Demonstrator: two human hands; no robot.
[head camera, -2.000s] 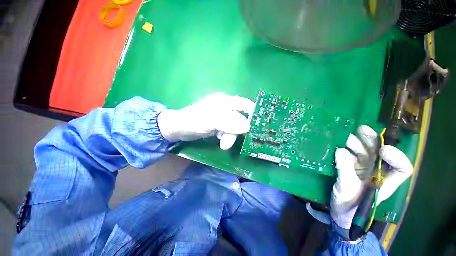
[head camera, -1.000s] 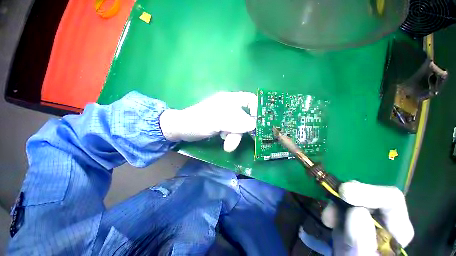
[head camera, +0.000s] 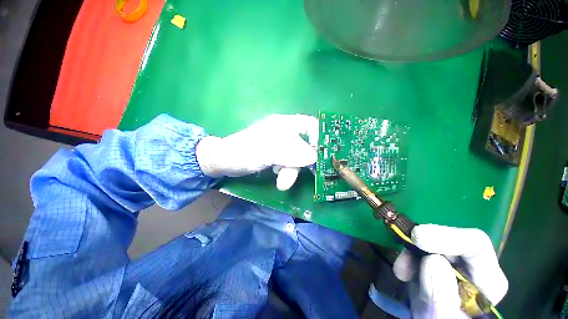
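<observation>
A green circuit board with small silvery parts lies over the green mat, a pale connector strip along its near edge. My left hand, in a white glove, grips the board's left edge. My right hand, also gloved, holds a soldering iron by its dark handle, with yellow and green wire along it. The iron's tip points up-left and is over the left part of the board, close to its surface. Whether it touches cannot be told. The right hand is partly cut off by the bottom edge.
A soldering iron stand with a sponge tray stands at the mat's right edge. A translucent disc hangs at the top, beside a black fan grille. A red surface with yellow-orange loops lies left.
My right hand came from the board's right edge to below it, and the iron's tip came over the board. Since the last frame the tip moved slightly left. My left hand still holds the board.
</observation>
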